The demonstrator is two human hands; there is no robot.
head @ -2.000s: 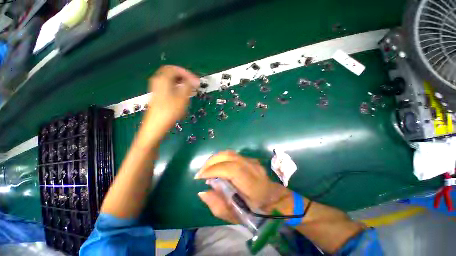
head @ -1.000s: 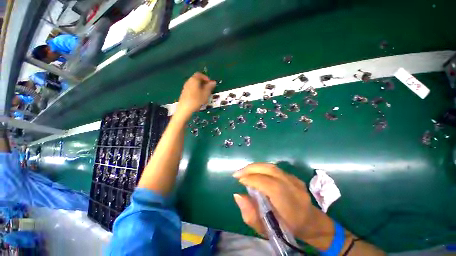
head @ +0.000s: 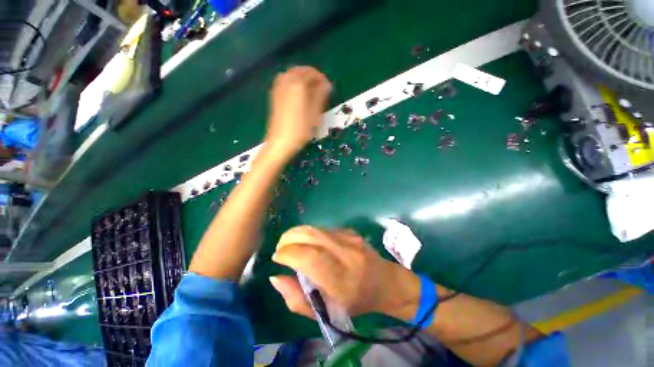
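Observation:
Small electronic modules (head: 388, 150) lie scattered on the green bench, several along its white strip. My right hand (head: 337, 269), with a blue wristband, holds a clear dispensing syringe (head: 324, 315) pointing up and left; its green cap (head: 350, 353) shows at the bottom edge and a black cable runs along it. The syringe tip is hidden by the fingers. My left hand (head: 300, 104) is over the white strip, left of the upper modules. It is blurred, and whether it holds a module cannot be told.
Stacked black component trays (head: 128, 276) with filled pockets stand at left. A crumpled wipe (head: 401, 243) lies beside my right hand. At right are a grey fan (head: 617, 36), a grey controller box (head: 601, 147) and a white label strip (head: 479, 79). A dark tray stands across the bench.
The camera view has swung right, bringing the fan and box back into view. My left hand has moved right along the white strip. My right hand still holds the syringe low in front.

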